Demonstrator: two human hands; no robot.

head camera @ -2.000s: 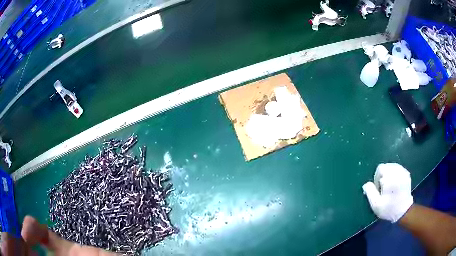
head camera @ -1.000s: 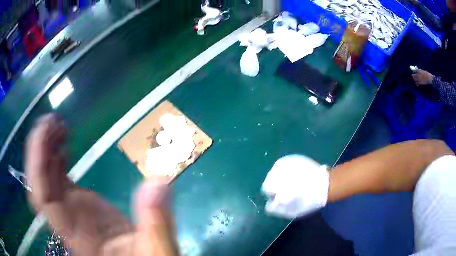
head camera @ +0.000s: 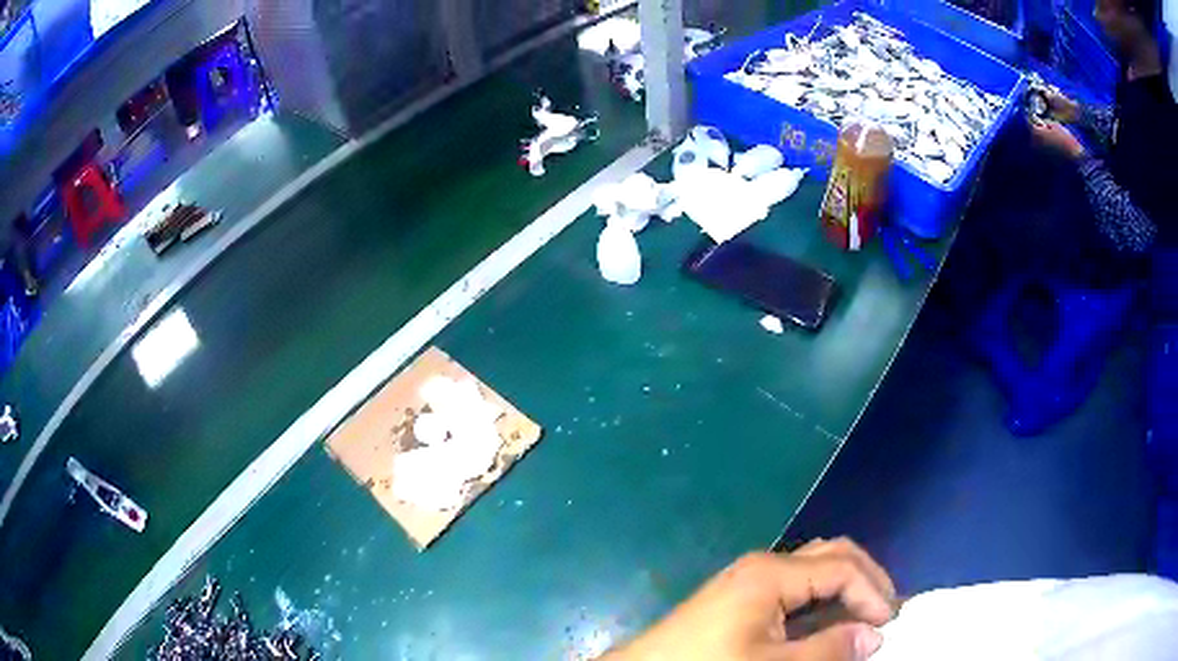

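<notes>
My bare left hand (head camera: 775,607) reaches in from the bottom edge, its fingers curled and closed on the edge of a white sleeve (head camera: 1046,626) at the lower right. My right hand is not visible. A tan cardboard square (head camera: 368,446) with white grease (head camera: 450,446) lies on the green bench beside the pale rail. A pile of small dark metal pins (head camera: 220,633) is cut off by the bottom edge at left.
White-bodied units (head camera: 556,133) lie on the conveyor (head camera: 310,278). Crumpled white gloves or wipes (head camera: 723,200), a dark phone (head camera: 762,282) and an amber bottle (head camera: 858,187) stand or lie near a blue crate (head camera: 723,110) full of parts. Another person's hands (head camera: 1062,123) show at right.
The view has swung right. My left hand has moved from the left over to the white sleeve. My gloved right hand has gone out of sight.
</notes>
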